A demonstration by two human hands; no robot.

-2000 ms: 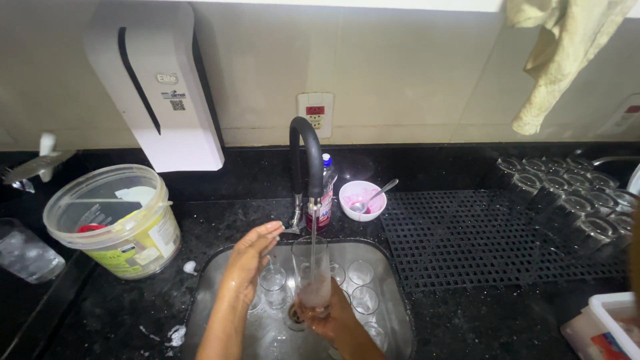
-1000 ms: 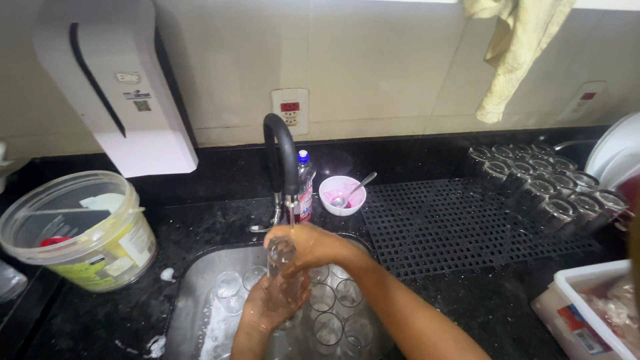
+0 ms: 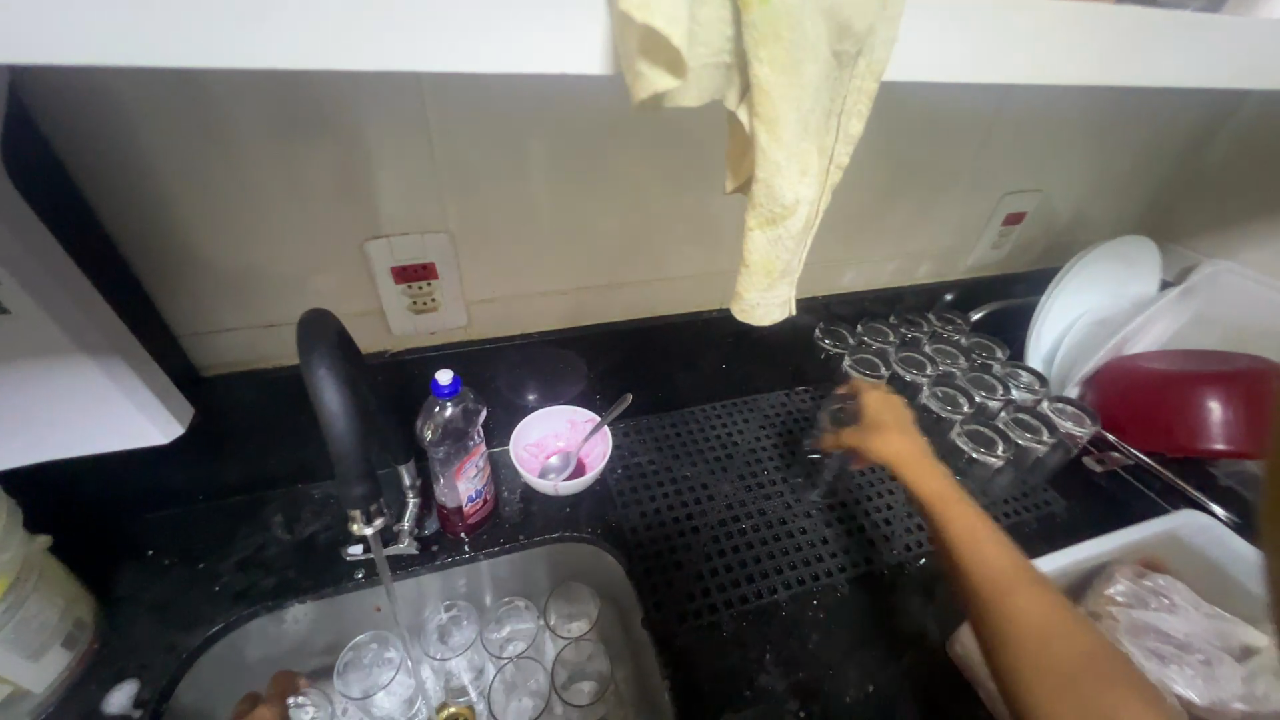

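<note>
My right hand point(image 3: 875, 425) grips an upside-down drinking glass point(image 3: 832, 440) over the black perforated mat point(image 3: 740, 500), beside rows of upturned glasses point(image 3: 945, 398). At the bottom left, my left hand point(image 3: 272, 697) is partly cut off by the frame, with its fingers on a glass point(image 3: 309, 704) in the steel sink point(image 3: 570, 560). Several soapy glasses point(image 3: 520, 688) stand mouth up in the sink. Water runs from the black faucet point(image 3: 340, 410). Behind the sink are a dish soap bottle point(image 3: 460, 460) and a white bowl point(image 3: 560, 450) with pink liquid and a metal spoon point(image 3: 590, 435).
White plates point(image 3: 1090, 290) and a red bowl point(image 3: 1190, 400) occupy a rack at the right. A white tub point(image 3: 1060, 560) holding plastic bags is at the lower right. A cloth point(image 3: 790, 180) hangs from the shelf above. A plastic bucket point(image 3: 40, 610) stands at the left edge.
My right hand has moved from the faucet to the mat with a glass. My left hand is now low in the sink. The view has swung right.
</note>
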